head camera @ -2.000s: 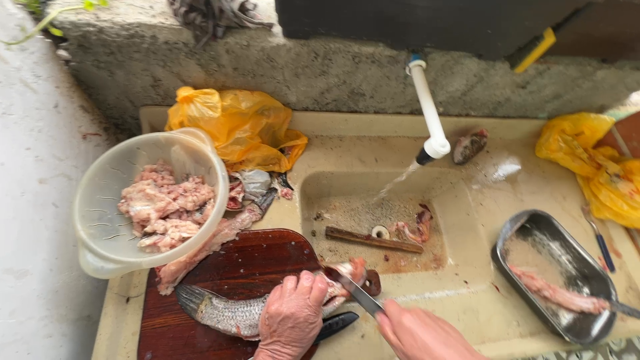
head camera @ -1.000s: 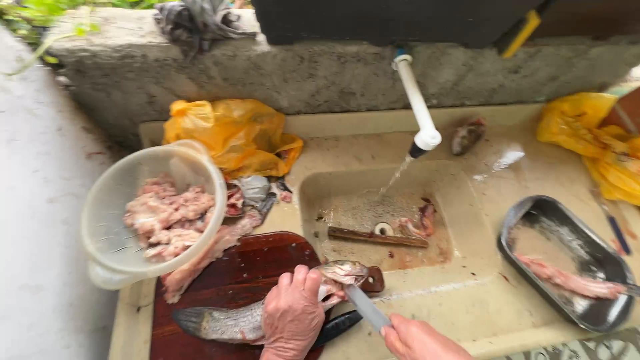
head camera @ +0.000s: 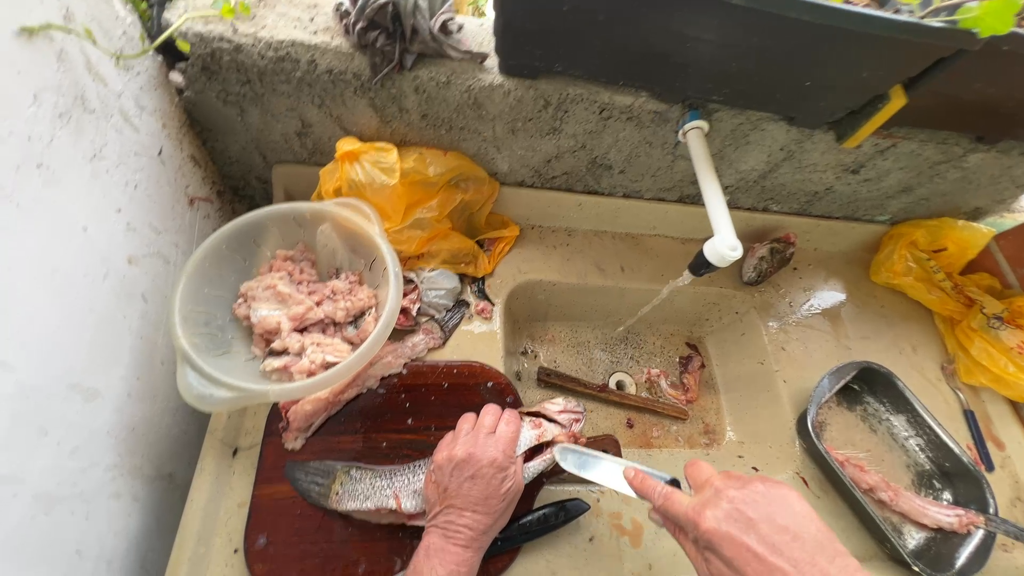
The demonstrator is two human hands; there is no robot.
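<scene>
A scaly whole fish (head camera: 380, 486) lies across a dark red wooden cutting board (head camera: 320, 536), its tail to the left and its head at the sink side. My left hand (head camera: 476, 472) grips the fish behind the head and presses it down. In my right hand (head camera: 728, 512) is a knife (head camera: 596, 466), its broad blade pointing left, with the tip by the cut at the fish's gill area. A black handle-like object (head camera: 544, 522) lies beside my left wrist, partly hidden. At the upper left, a translucent plastic colander (head camera: 192, 320) holds pale pink fish flesh (head camera: 308, 312).
Water runs from a white pipe tap (head camera: 708, 192) into the sink basin (head camera: 552, 320), where a wooden stick (head camera: 612, 392) and fish scraps (head camera: 680, 380) lie. Yellow plastic bags (head camera: 416, 200) stand behind. A metal pan (head camera: 872, 384) with a fish backbone (head camera: 904, 496) sits at right.
The knife blade has drawn away from the fish's head, where it was pressed against it earlier. The fish's head, turned up a second ago, lies lower with the throat side parted.
</scene>
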